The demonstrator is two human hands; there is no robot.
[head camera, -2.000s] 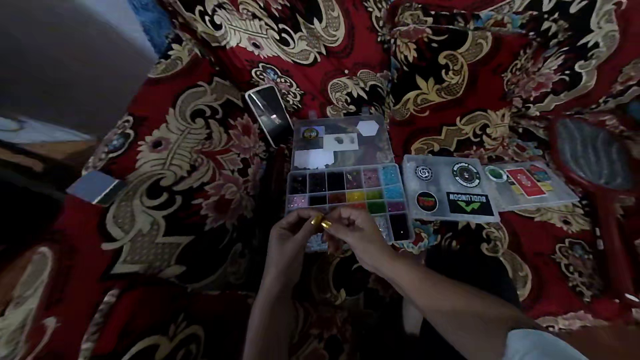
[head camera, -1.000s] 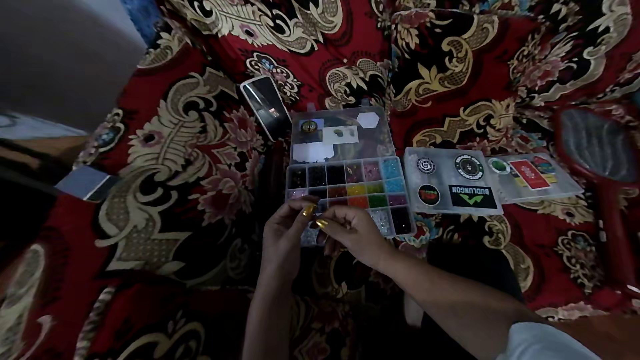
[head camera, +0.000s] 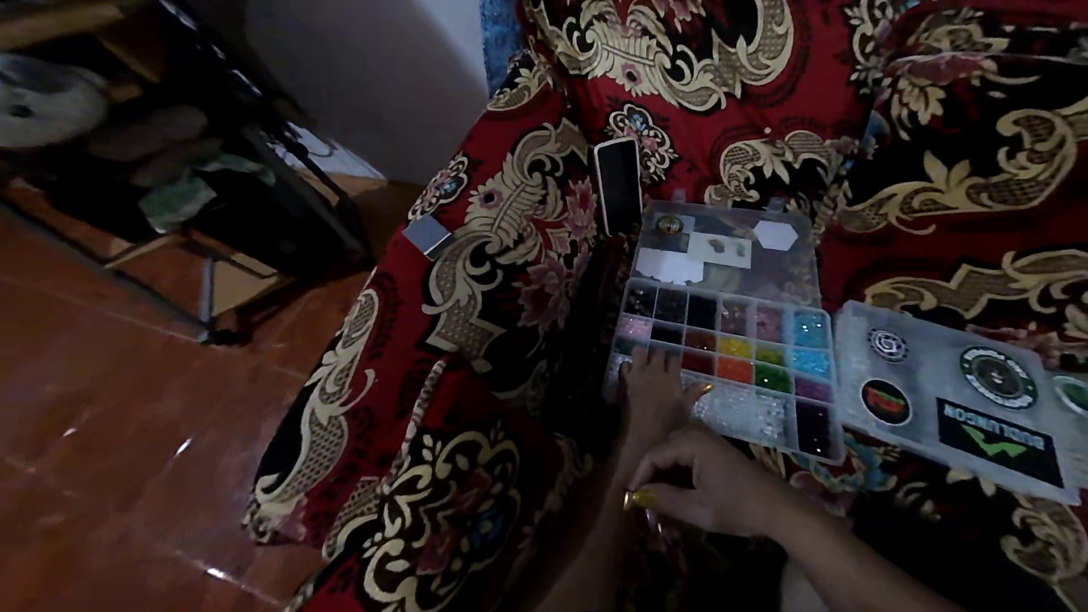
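An open clear plastic compartment box (head camera: 829, 374) holds small beads sorted by colour: black, pink, red, yellow, orange, green, blue, purple and clear. My left hand (head camera: 656, 395) lies over the box's lower left compartments, fingers spread forward; whether it touches the beads cannot be told. My right hand (head camera: 701, 484) is nearer to me, over my left forearm, with thumb and index finger pinched on something small and thin that hangs below the fingertips. That thing is too dim to name. The box's raised lid (head camera: 786, 272) has paper pieces and stickers on it.
A phone (head camera: 620, 187) leans behind the box's left side. A closed plastic case (head camera: 914, 433) with stickers lies to the right. A small flat grey object (head camera: 427, 236) rests on the patterned sofa cover (head camera: 544, 297). At the far left a dark shelf (head camera: 204, 293) stands on the tiled floor.
My hands were together over the box's front; now they are apart, the left reaching over the lower left compartments, the right nearer to me. The view has swung to the left.
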